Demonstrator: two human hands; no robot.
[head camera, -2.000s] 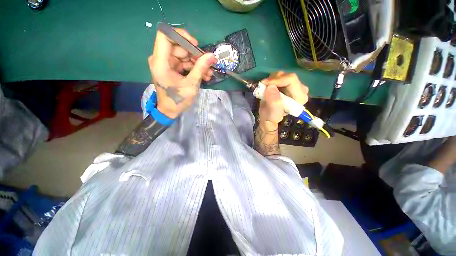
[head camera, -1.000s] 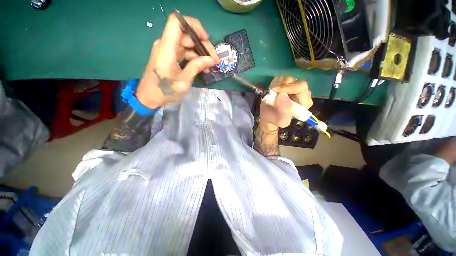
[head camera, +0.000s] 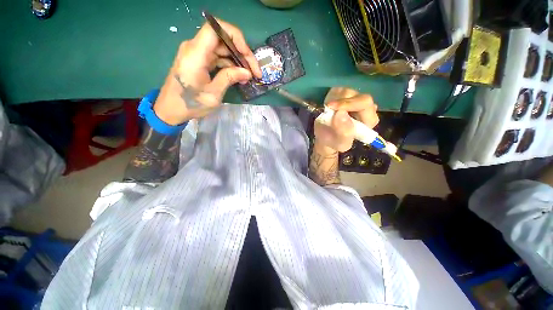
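Observation:
A round circuit board unit (head camera: 268, 65), silver-white and blue, lies on a dark rectangular fixture (head camera: 290, 53) near the bench's front edge. My left hand (head camera: 209, 72) holds dark tweezers (head camera: 223, 37) between thumb and fingers, with their lower end at the unit's left edge. My right hand (head camera: 345, 118) holds the soldering iron (head camera: 365, 135), white with a blue band. Its metal tip points up-left and ends just below the unit's lower edge; whether it touches is too small to tell.
A fume extractor fan (head camera: 373, 36) and yellow sponge stand (head camera: 484, 57) are at the upper right. A white tray (head camera: 479, 142) of dark round units is at the right edge, with a person's sleeve (head camera: 515, 212) below. A red stool (head camera: 100, 139) is at the left.
My left hand has moved left and its tweezers stand steeper. My right hand and the iron have shifted slightly right and down. The view has shifted a little.

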